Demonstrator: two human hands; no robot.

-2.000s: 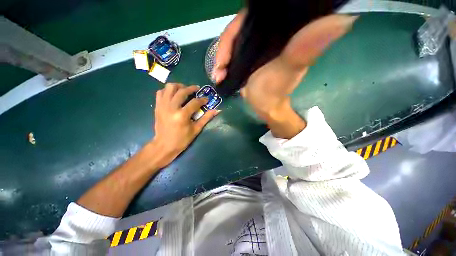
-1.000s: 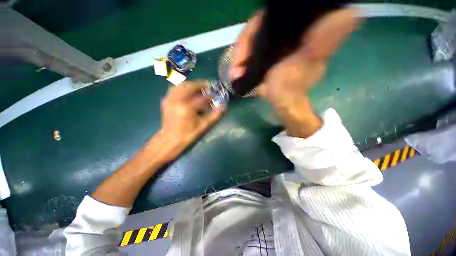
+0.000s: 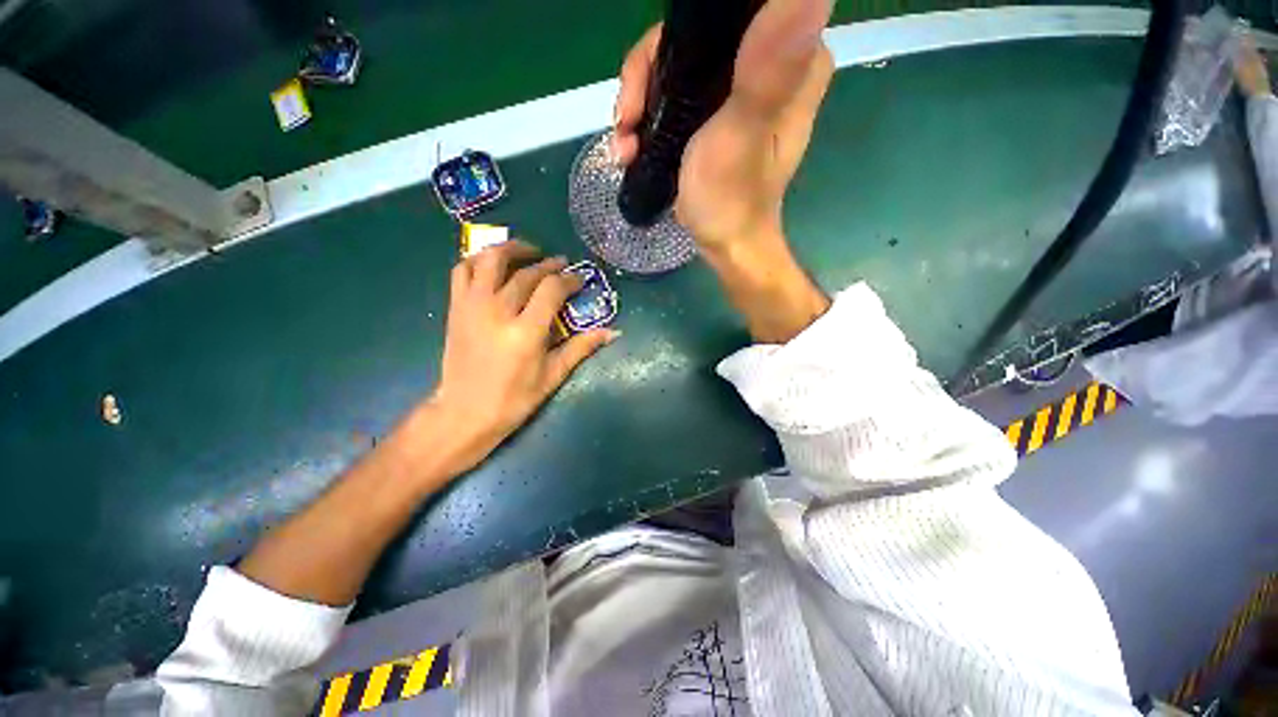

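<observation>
My left hand holds an open smartwatch housing on the green bench, fingertips at its left side. Blue circuit board shows inside; a yellow edge shows under the fingers. My right hand grips a thick black electric screwdriver, its lower end over the round grey speckled screw plate. The bit and single screws cannot be made out. Another open housing lies by the rail, with a white and yellow battery below it, just above my left fingers.
A pale rail borders the green bench. Beyond it lie a housing with a battery and another dark unit. The black cable curves at right. A clear bag and another person's hand are far right.
The screwdriver has moved from beside the held housing onto the screw plate. The units beyond the rail and the cable have come into view. The housing by the rail shows one battery instead of two.
</observation>
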